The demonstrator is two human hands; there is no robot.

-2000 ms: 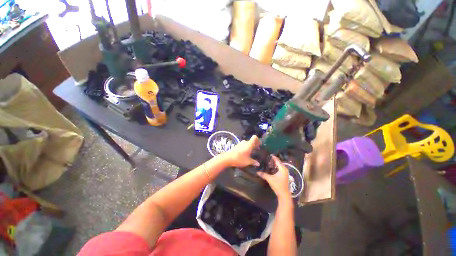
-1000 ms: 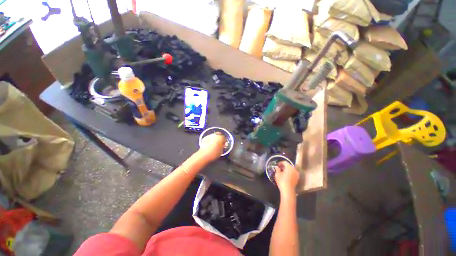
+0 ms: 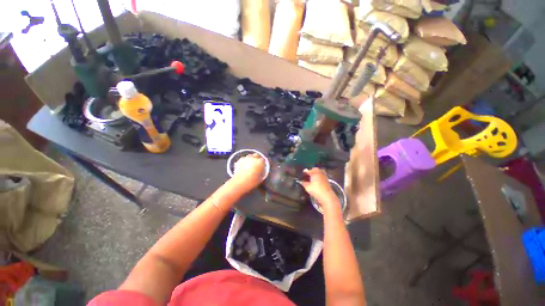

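Observation:
My left hand [image 3: 250,171] is in the left pin bowl [image 3: 232,161], its fingers down inside the rim; what they touch is hidden. My right hand [image 3: 317,186] is at the press fixture [image 3: 285,184], its fingertips together at the fixture's right side; anything between them is too small to tell. The right pin bowl [image 3: 342,199] lies partly under my right hand and wrist. The green arbor press [image 3: 314,137] stands just behind the fixture. Below the table edge, the white sack [image 3: 233,254] holds black plastic parts [image 3: 272,248].
A lit smartphone [image 3: 219,128] and an orange drink bottle [image 3: 143,118] stand or lie left of the press. Black parts [image 3: 197,63] are piled at the back. A second press [image 3: 89,77] is far left. Board edging [image 3: 363,164] borders the right side. Purple [image 3: 406,160] and yellow [image 3: 472,136] plastic stools are beyond.
My hands left the fixture for the two bowls. My right hand has since moved from the right bowl back to the fixture; my left hand stays in its bowl. The view has shifted.

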